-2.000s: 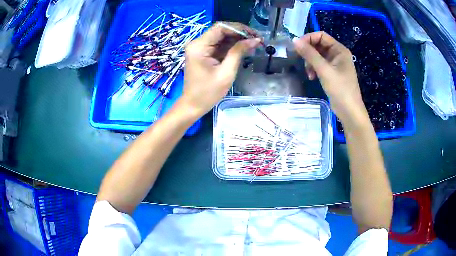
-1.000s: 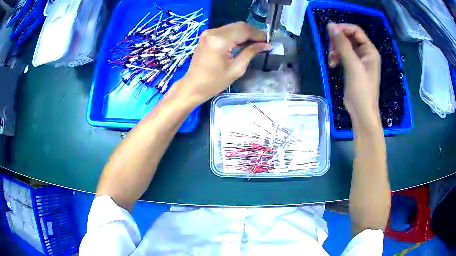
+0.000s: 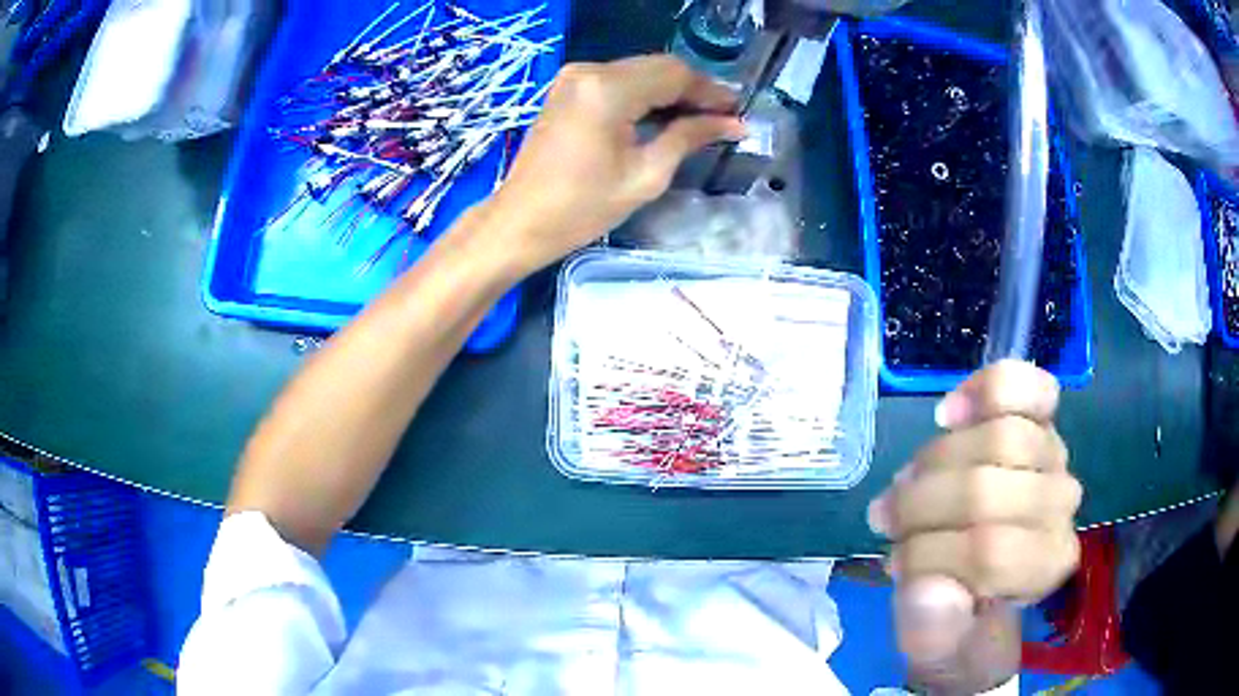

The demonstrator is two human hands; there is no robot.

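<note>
My left hand is at the press head, thumb and forefinger pinched together beside the ram. What it pinches is mostly hidden by the fingers; I cannot make out the piece. My right hand is a fist around the lower end of the long, pale, shiny press lever, at the front right. The worn metal press base shows behind the clear plastic box. The box holds red and white pieces on a white liner.
The left blue tray holds a crisscross heap of leaded pieces. The right blue tray holds tiny black parts with some pale rings. Whitish plastic boxes stand far left, others far right. A red stool is below the bench.
My right hand has moved from over the right tray down to the front and closed around the lever, which now slants across that tray. My left hand remains at the press head.
</note>
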